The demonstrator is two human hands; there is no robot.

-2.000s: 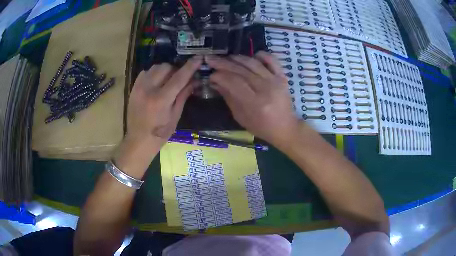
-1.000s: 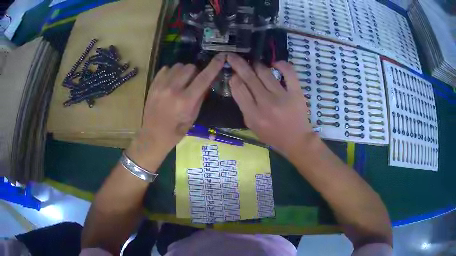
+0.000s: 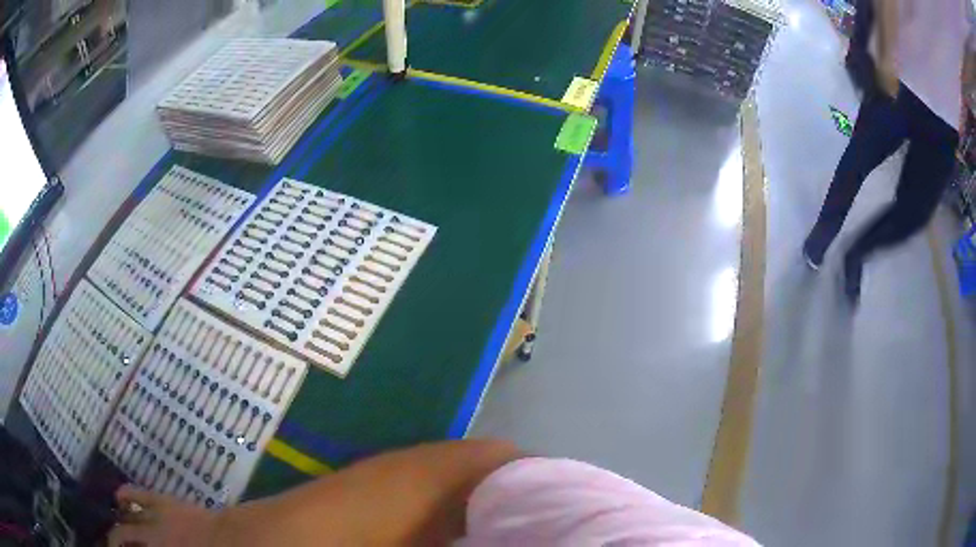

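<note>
My right hand (image 3: 161,520) shows at the lower left edge, partly cut off, beside the dark press (image 3: 48,497). Its fingertips are at the press's side, and I cannot tell whether they hold anything. My left hand is out of the picture. White parts trays (image 3: 359,361) lie at the left of the green bench, with rows of small link parts (image 3: 287,276) in their pockets. Some links have dark ends and others look plain. The press's nest is not in view.
A stack of white trays (image 3: 241,139) stands at the bench's far left. A white post (image 3: 395,37) rises behind it. A blue stool (image 3: 615,128) stands by the bench edge. A person (image 3: 899,139) is on the grey floor at right. A bright monitor (image 3: 19,160) is at the left edge.
The view has swung far to the right, away from the press, cardboard and label sheet. My left hand has left the picture, and my right forearm now runs along the bottom. The person has come into view.
</note>
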